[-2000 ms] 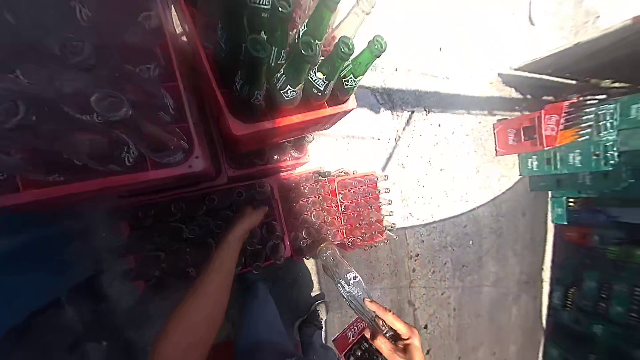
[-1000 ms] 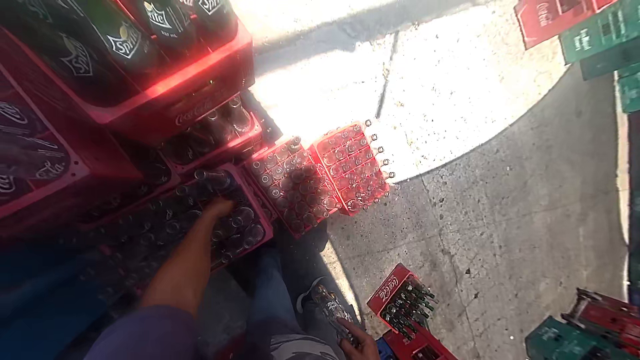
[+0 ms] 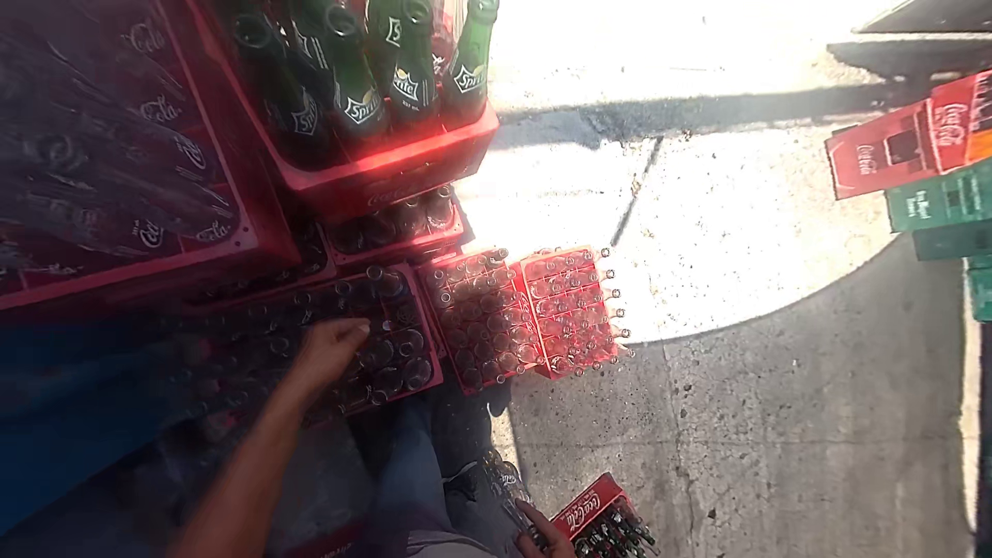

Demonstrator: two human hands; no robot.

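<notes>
My left hand [image 3: 335, 345] is over a red plastic crate [image 3: 435, 341] of clear glass bottles, its fingers curled at the bottle necks; whether it grips one cannot be told. Low in the view, my right hand [image 3: 546, 535] is closed around a clear glass Coca-Cola bottle [image 3: 504, 477], held by its narrow end beside my legs. Two more red crates of empty clear bottles, a nearer one [image 3: 473, 387] and a sunlit one [image 3: 521, 283], stand side by side just right of the left hand's crate.
A red crate [image 3: 387, 174] of green Sprite bottles [image 3: 360, 97] and a large crate [image 3: 256, 232] of Coca-Cola bottles are stacked at upper left. A small red crate [image 3: 593, 504] of bottles is on the concrete floor [image 3: 744, 418]. Red [image 3: 880, 155] and green crates [image 3: 942, 201] stand at right.
The bottle in my right hand was raised in front of me two seconds ago; now it is lower, near my legs. My left hand stays over the same crate. The view has shifted.
</notes>
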